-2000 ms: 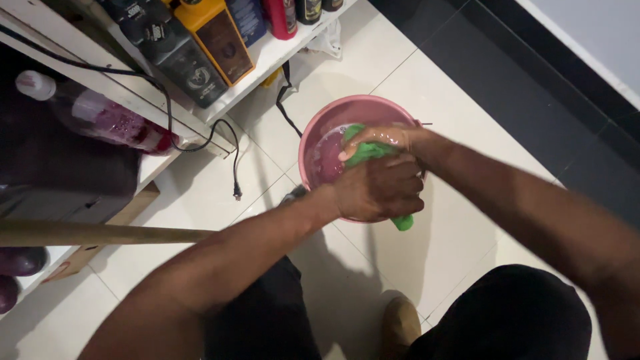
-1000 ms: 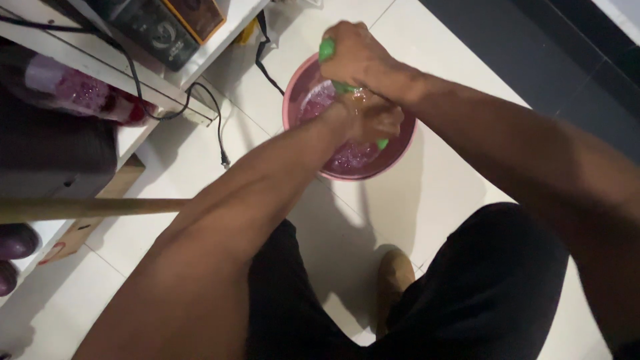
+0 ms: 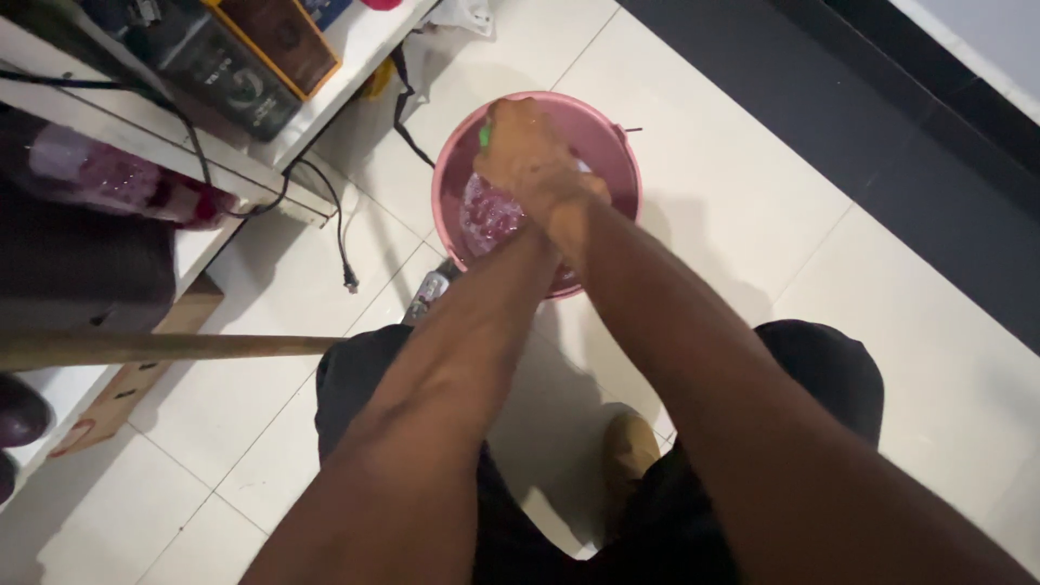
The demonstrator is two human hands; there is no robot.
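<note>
A pink plastic bucket (image 3: 624, 175) holds foamy, pinkish liquid (image 3: 491, 215). Over its upper left part is my right hand (image 3: 524, 150), closed on a green cloth (image 3: 485, 136), of which just a small bit shows by the fingers. My left hand (image 3: 597, 188) is inside the bucket's outline, mostly covered by my right hand and wrist; part of it shows to the right. What it grips is hidden. My forearms cross near the wrists, the right one on top.
On the left, a white shelf (image 3: 305, 134) bears boxes, and a bottle of pink liquid (image 3: 122, 175) lies lower down. A black cable with a plug (image 3: 349, 280) hangs to the tiled floor. A wooden pole (image 3: 179, 347) reaches my knee. A brown shoe (image 3: 630, 447) is below the bucket.
My hands were together on the green cloth, much of it visible; now my right wrist crosses over my left and little cloth shows. The right hand has moved toward the bucket's upper left.
</note>
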